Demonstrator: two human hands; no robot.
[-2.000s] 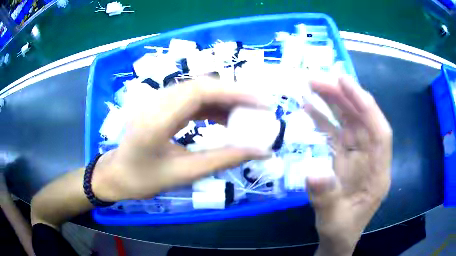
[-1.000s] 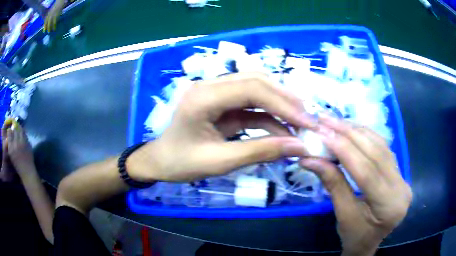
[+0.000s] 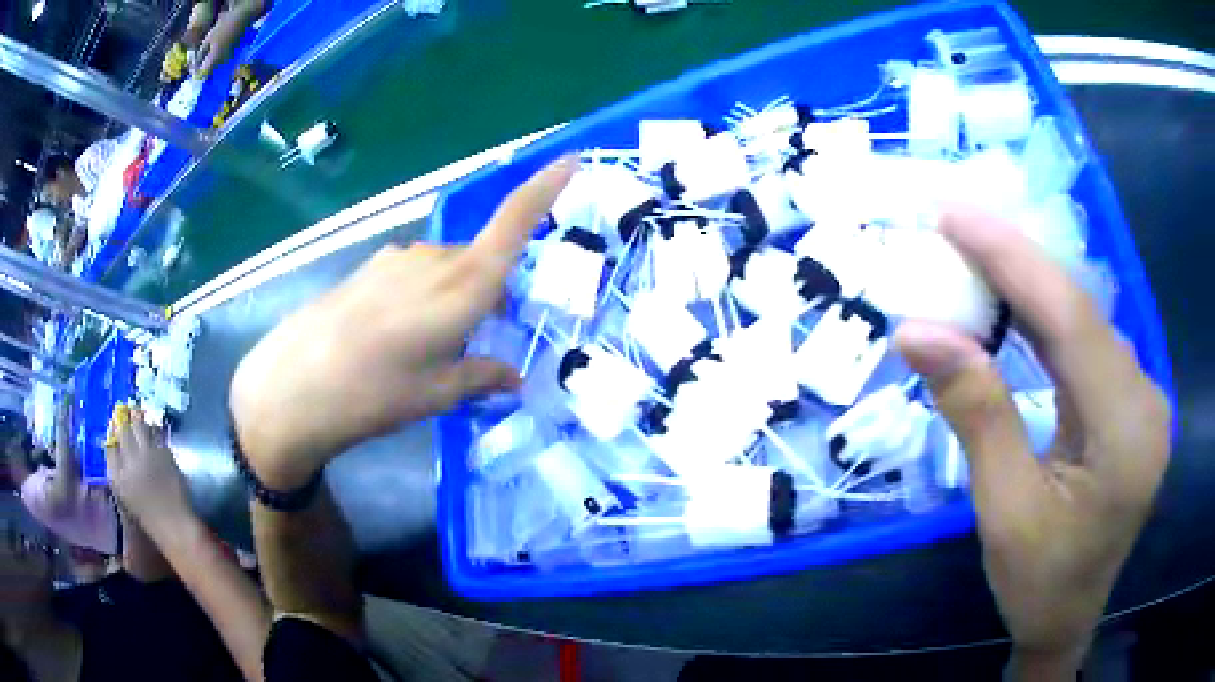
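A blue tray (image 3: 813, 560) lies on the dark bench and holds many white coil units with black ends and thin white leads, such as one near its front (image 3: 729, 506), mixed with clear cases (image 3: 549, 490). My left hand (image 3: 387, 340) is over the tray's left edge, index finger and thumb apart, with nothing seen in it. My right hand (image 3: 1066, 426) holds a white unit (image 3: 929, 283) with a black end between thumb and fingers over the tray's right part. Glare hides whether this unit is in a clear case.
A green conveyor belt (image 3: 400, 100) with a pale rail (image 3: 333, 233) runs behind the tray, with a few scattered units (image 3: 315, 141) on it. At the left, another person's hands (image 3: 144, 466) are at the bench by more parts. Other people are further back.
My hands have moved apart; the left went left and opened, the right kept the unit and moved right. The view has turned, showing more of the line at left.
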